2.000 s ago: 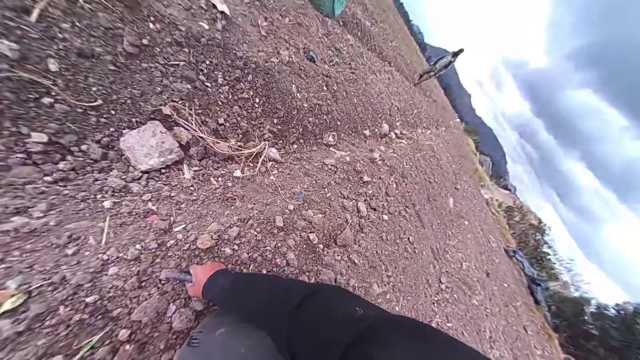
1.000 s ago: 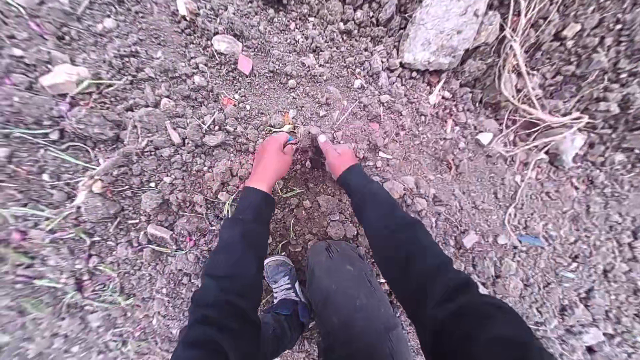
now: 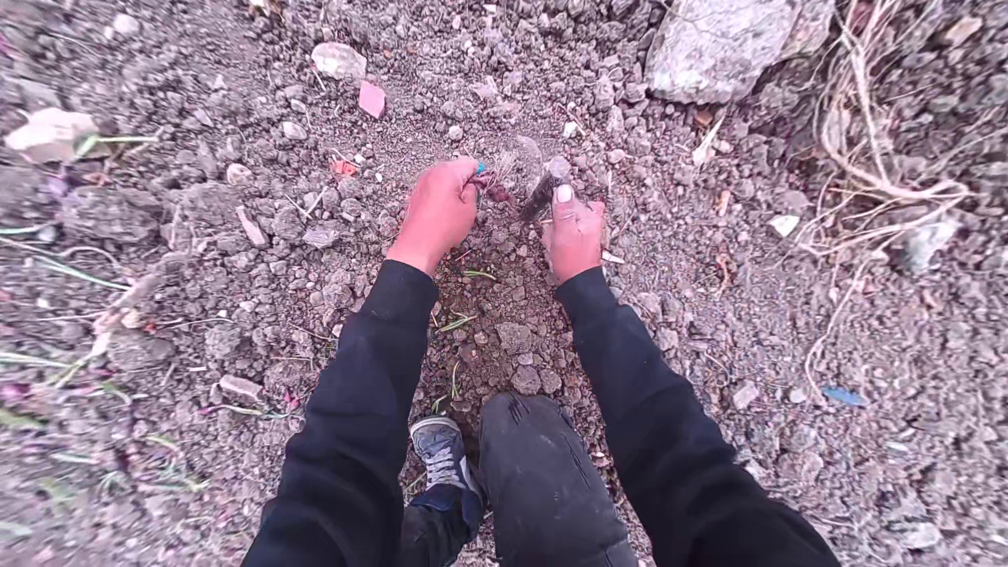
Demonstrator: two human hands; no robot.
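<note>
My left hand (image 3: 441,209) is closed on a small reddish plant bulb (image 3: 494,189) with fine pale roots, just above the soil; a bit of blue shows at its fingertips. My right hand (image 3: 573,228) grips a short dark tool (image 3: 542,193) with a rounded grey end, whose exact kind I cannot tell. The tool is close to the right of the bulb, and the two hands are a short way apart. Beneath and between them lies loose, darker soil (image 3: 504,291) with a few thin green shoots. Part of the tool is hidden by my right fingers.
A large pale rock (image 3: 709,51) lies at the upper right, beside a tangle of dry roots (image 3: 874,150). Thin green plants (image 3: 63,362) are scattered at the left. My shoe (image 3: 442,457) and bent knee (image 3: 531,465) are close below. Small stones cover the ground.
The view has swung from the slope and sky down to the soil at my knees. Both hands now show together, where two seconds ago only one was in view.
</note>
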